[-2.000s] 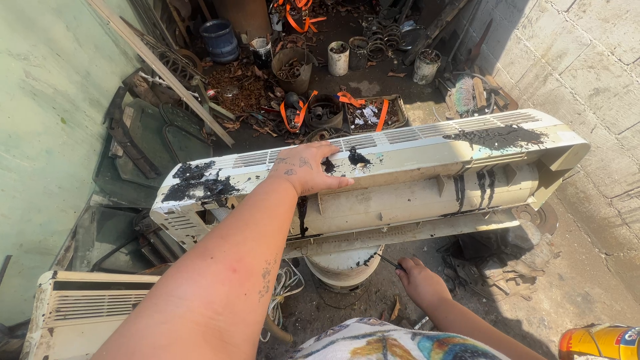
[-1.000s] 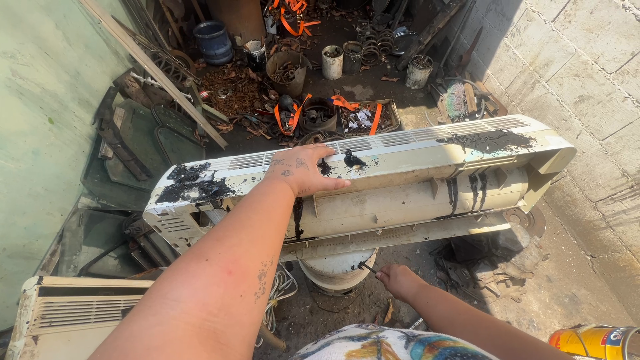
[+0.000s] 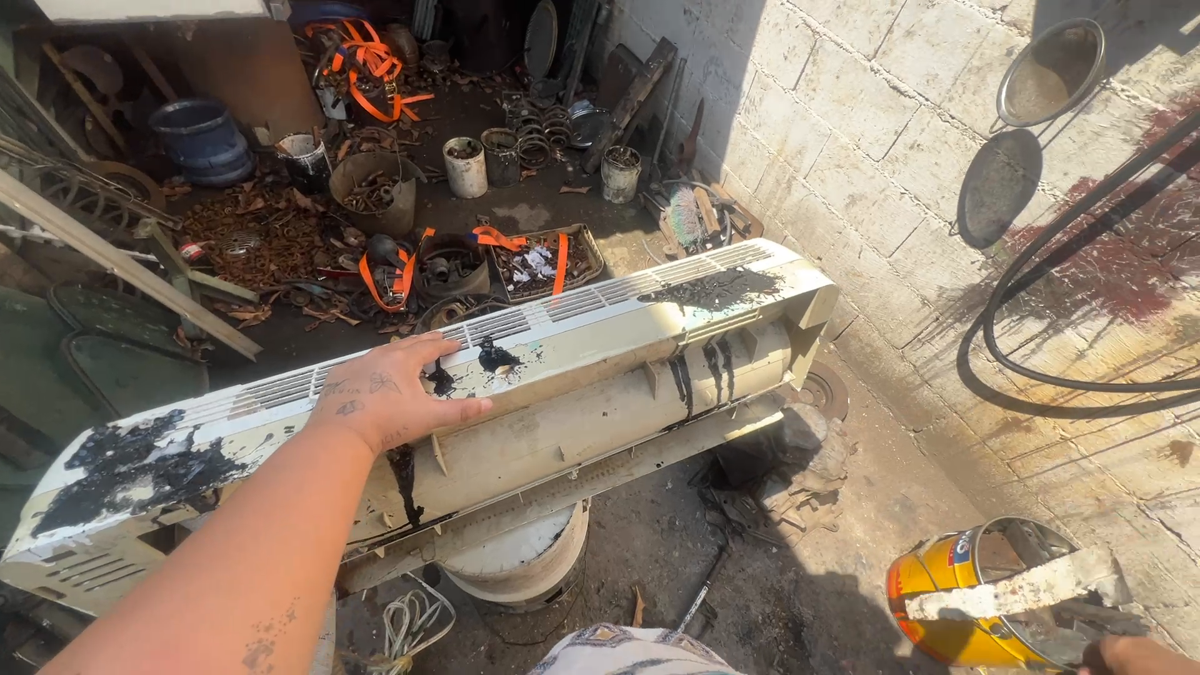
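My left hand (image 3: 384, 398) rests on the top edge of a long cream plastic housing, like an air conditioner casing (image 3: 581, 366), with slatted vents and black tarry patches. The housing lies tilted across a round white bucket or drum (image 3: 525, 553). At the lower right corner, my right hand (image 3: 1130, 654) is partly cut off by the frame, beside a yellow metal can (image 3: 947, 600) of scraps. A flat, white-crusted strip (image 3: 1022, 586) lies across the can's mouth; whether my right hand holds anything is unclear.
Orange straps (image 3: 370, 70), a blue plastic container (image 3: 202, 141) and several small buckets of metal parts stand behind the housing. A block wall (image 3: 844, 122) rises on the right, with a black hose (image 3: 1003, 281) before it. A coiled cable (image 3: 408, 623) lies near the drum.
My right hand has moved from below the housing, beside the drum, to the yellow can at the right. My left hand stays on the housing. The view has turned right.
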